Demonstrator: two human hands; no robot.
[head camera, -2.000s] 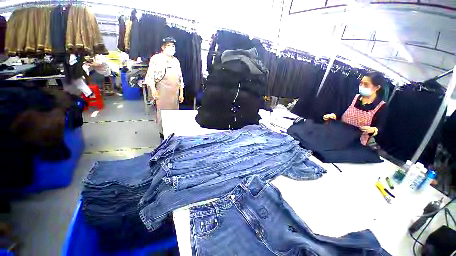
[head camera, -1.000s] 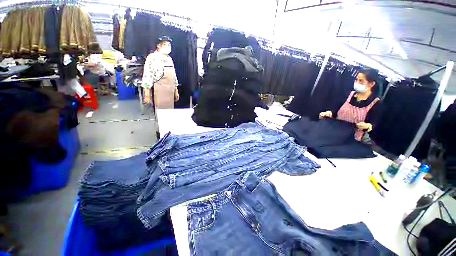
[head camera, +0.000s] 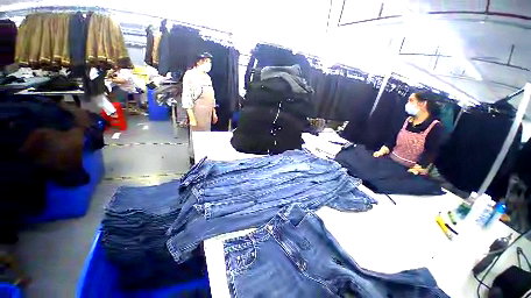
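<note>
A pair of blue denim jeans (head camera: 303, 262) lies on the white table (head camera: 384, 238) nearest me, cut off by the bottom edge. Its waistband and front pocket are at the left and a leg runs to the lower right. A pile of jeans (head camera: 268, 186) lies overlapping behind it. Neither of my hands is in the picture.
Stacked jeans (head camera: 142, 233) fill a blue bin (head camera: 87, 273) at lower left. A tall black garment pile (head camera: 271, 116) stands at the far end. One masked person (head camera: 416, 139) touches a dark garment (head camera: 387, 171); another (head camera: 199, 99) stands behind. Bottles (head camera: 480, 209), a yellow-handled tool (head camera: 444, 226) and a black bundle (head camera: 512, 285) are right.
The view has shifted slightly. The person at the right has lowered their hands onto the dark garment and turned their head. The person standing behind has turned somewhat. The jeans have not visibly moved.
</note>
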